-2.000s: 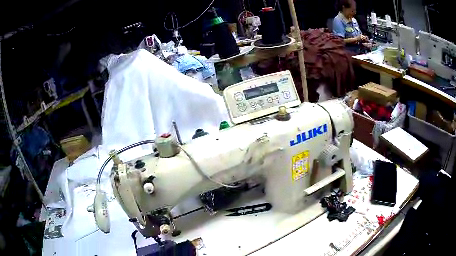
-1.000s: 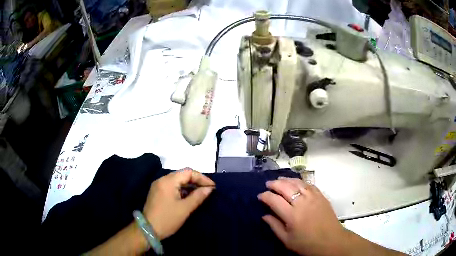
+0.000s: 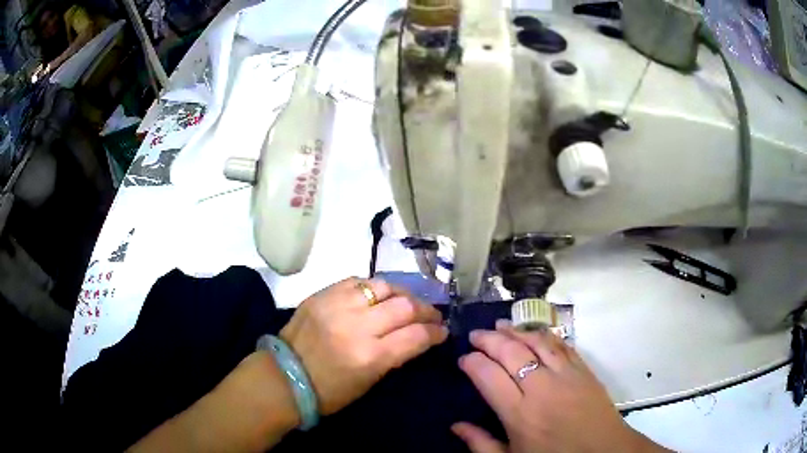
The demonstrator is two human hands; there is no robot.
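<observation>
A dark navy garment piece [image 3: 203, 327] lies across the front of the machine bed, its edge under the needle area of the cream sewing machine [image 3: 482, 150]. My left hand [image 3: 354, 345], with a ring and a pale green bangle, pinches the cloth edge just left of the presser foot [image 3: 454, 308]. My right hand [image 3: 531, 380], with a ring, lies with fingers spread on the cloth just right of the foot, beside the ribbed tension dial [image 3: 533, 312]. The fingertips of the left hand partly hide the edge at the foot.
The oval machine lamp [image 3: 288, 181] hangs left of the machine head. Black thread snips [image 3: 695, 268] lie on the bed at right. A white covering with printed patterns [image 3: 177, 226] spreads at left. Dark clutter and part of a person [image 3: 80, 26] show at the far upper left.
The view has moved from the whole machine to close over the needle area. Since one second ago my left hand has moved right, up to the presser foot; my right hand stays on the cloth.
</observation>
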